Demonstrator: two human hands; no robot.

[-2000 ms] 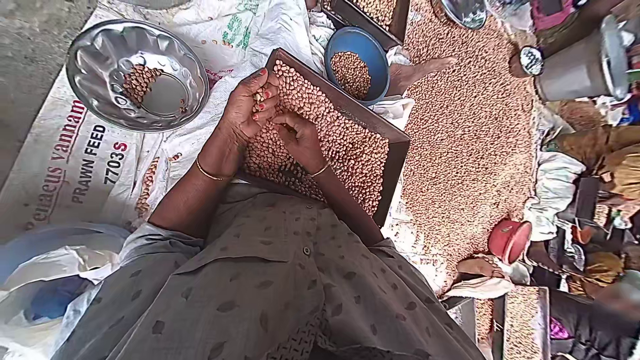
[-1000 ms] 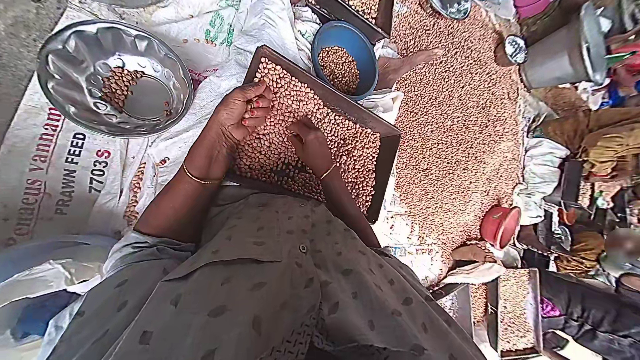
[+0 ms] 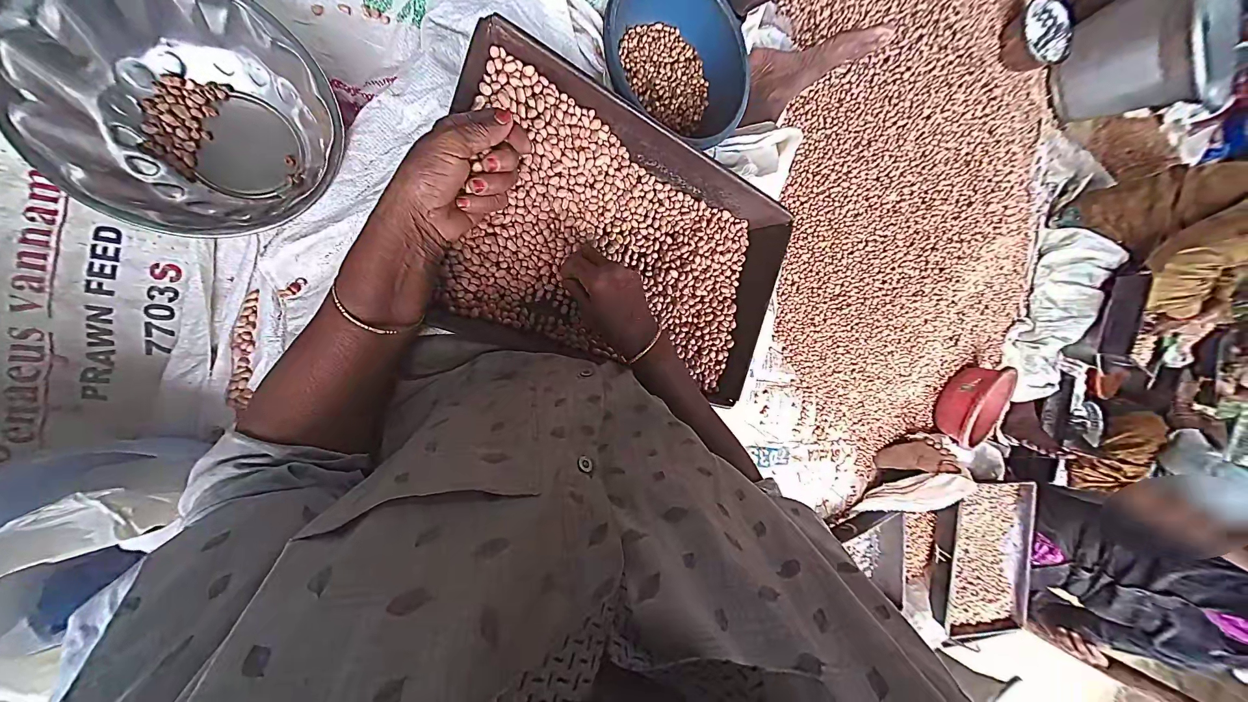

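A dark rectangular metal tray (image 3: 770, 253) full of shelled, peanut-like kernels (image 3: 604, 185) lies tilted across my lap. Over its left side, my left hand (image 3: 468, 175) is raised with the fingers curled; a few pale kernels show between fingers and palm. My right hand (image 3: 609, 297) is lower, near the tray's middle, its bent fingertips down at the kernels. Whether it pinches any is hidden. A fluted steel bowl (image 3: 312, 185) with a small heap of kernels stands to the left. Beyond the tray's far edge is a blue bowl (image 3: 731, 88) partly filled with kernels.
Kernels cover the floor (image 3: 907, 195) to the right. A bare foot (image 3: 829, 58) rests beside the blue bowl. Printed white sacks (image 3: 127, 322) lie at left. At right are a red bowl (image 3: 975, 405), a metal bucket (image 3: 1141, 68), another kernel tray (image 3: 1029, 556) and other seated people.
My left hand's fingers have curled more closely since the earliest frame. My right hand has moved away from the left hand, down towards the kernels in the tray.
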